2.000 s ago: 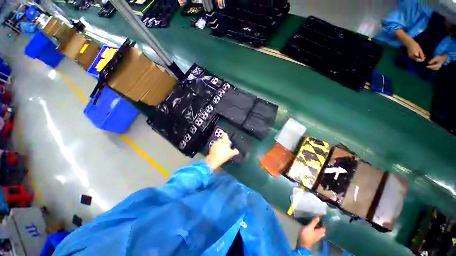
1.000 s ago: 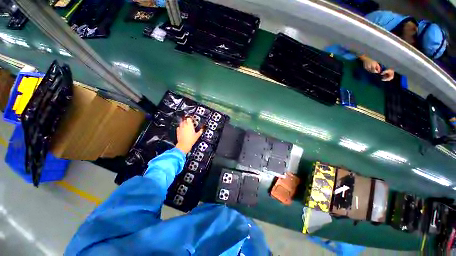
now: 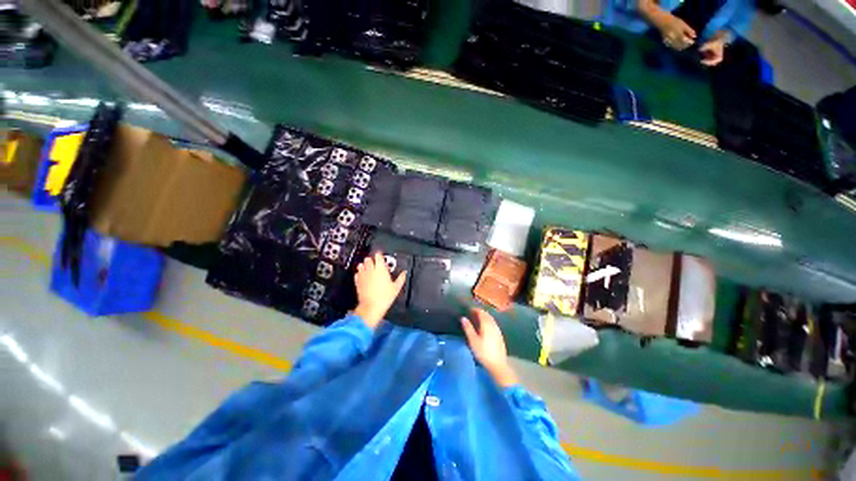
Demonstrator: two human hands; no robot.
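My left hand (image 3: 377, 287) is over the near dark cases, thumb apart from its fingers; one case's white block shows beside the fingertips, and whether it grips a case is hidden. My right hand (image 3: 488, 344) is open and empty at the bench's near edge. The glossy black blister tray (image 3: 272, 225) lies left, with cases with white, black-holed blocks (image 3: 345, 218) in its right part. Dark grey cases (image 3: 419, 209) lie flat right of the tray. More dark grey cases (image 3: 430, 282) lie nearer me.
Brown cases (image 3: 500, 280), a pale piece (image 3: 512, 226), yellow camouflage cases (image 3: 560, 272), black patterned cases (image 3: 608, 278) and taupe cases (image 3: 648, 289) stand right. A carton (image 3: 169, 193), blue bin (image 3: 111, 272) and metal post (image 3: 160, 89) are left. Another person's hands (image 3: 693, 39) are across the bench.
My left hand went from the near cases to the tray, and is now back at the near cases. My right hand was at far right, then out of view, and is now near the left.
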